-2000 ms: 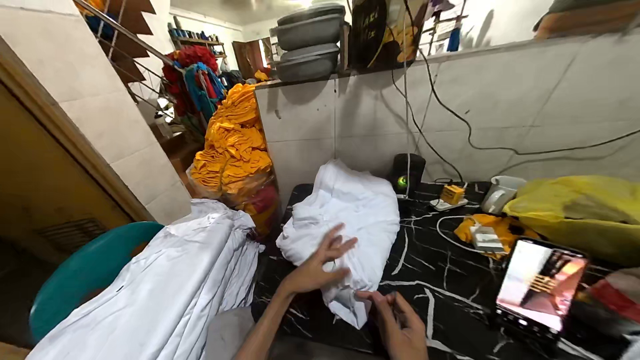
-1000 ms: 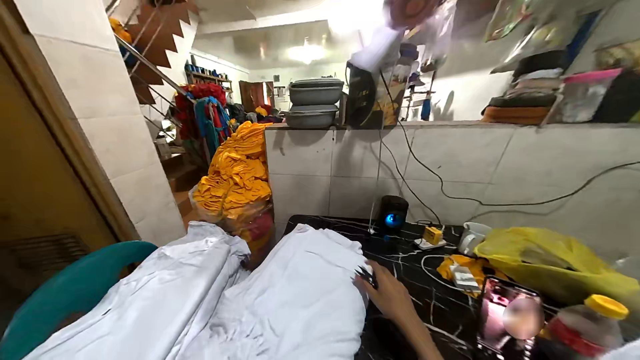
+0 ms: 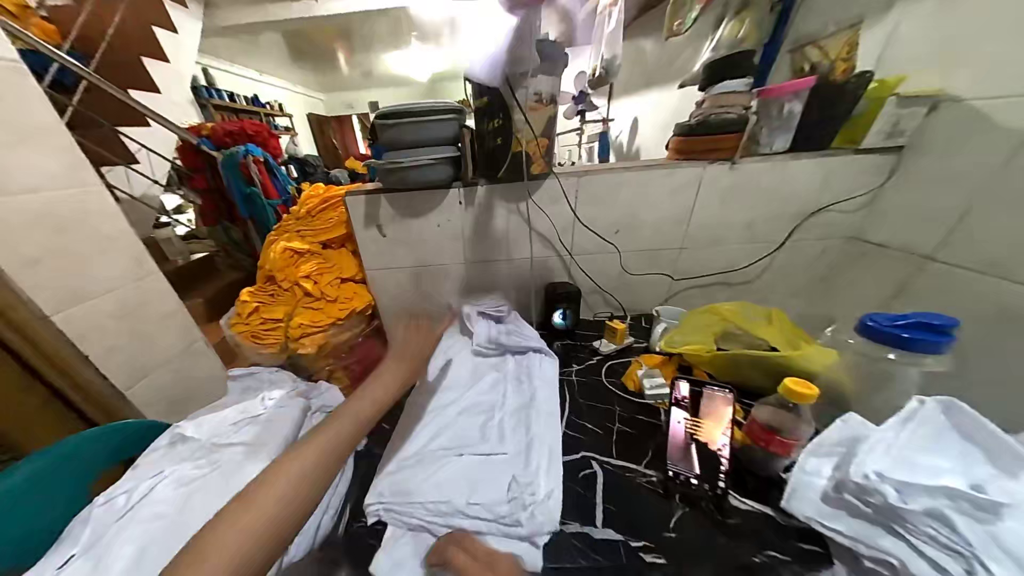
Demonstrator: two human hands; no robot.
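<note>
A stack of white cloth garments (image 3: 480, 432) lies on the black marble-patterned table. My left hand (image 3: 420, 336), somewhat blurred, reaches to the stack's far left corner, beside a bunched-up fold; whether its fingers grip the cloth cannot be told. At the near edge my right hand (image 3: 472, 554) rests on the white cloth, partly cut off by the frame, its fingers hidden. More white garments (image 3: 216, 472) are heaped over a green plastic chair (image 3: 72, 480) on the left. Another crumpled white cloth (image 3: 920, 480) sits at the right.
On the table (image 3: 616, 480) stand a phone (image 3: 700, 432), a bottle with a yellow cap (image 3: 780, 424), a clear jar with a blue lid (image 3: 904, 344), a yellow plastic bag (image 3: 744, 340) and a small black speaker (image 3: 562, 308). Orange cloth (image 3: 308, 280) is piled behind. A tiled half-wall (image 3: 624, 216) bounds the table.
One hand was at the right of the white cloth a second ago; now my left hand is at its far left corner and my right at its near edge. The white cloth now lies straighter.
</note>
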